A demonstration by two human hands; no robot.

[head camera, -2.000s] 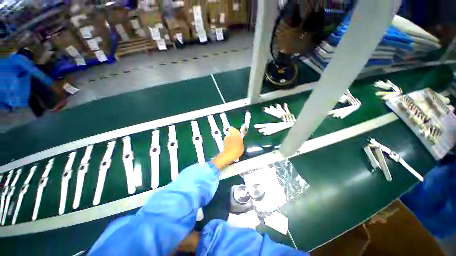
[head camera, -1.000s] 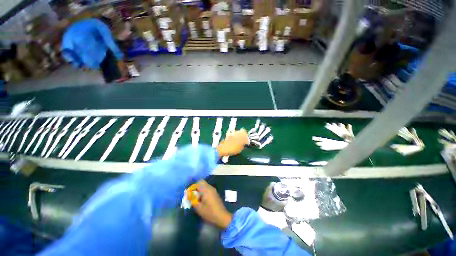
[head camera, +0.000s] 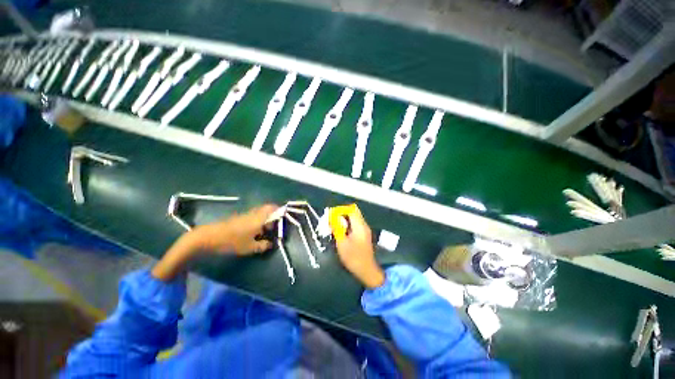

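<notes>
My left hand (head camera: 248, 231) is over the dark green bench, closed on a bunch of white-strapped watches (head camera: 300, 228) whose straps fan out and bend down to the right. My right hand (head camera: 357, 248), with orange-yellow finger cots on its fingertips, is just right of the bunch. It pinches a small white wipe (head camera: 325, 222) close to the nearest straps; whether the wipe touches them is unclear. The watch heads in my left hand are mostly hidden by the fingers.
Watches (head camera: 364, 133) lie in a row on the green belt beyond the pale rail (head camera: 296, 169). Bent watches stand on the bench at left (head camera: 178, 211). A white square (head camera: 388, 240), brownish bottle (head camera: 457, 263) and clear bag (head camera: 544, 285) are at right. A post (head camera: 614, 237) crosses the right side.
My left hand has come back from the belt to the bench, holding the bunch of watches beside my right hand. The view has swung and tilted, showing more of the bench at left.
</notes>
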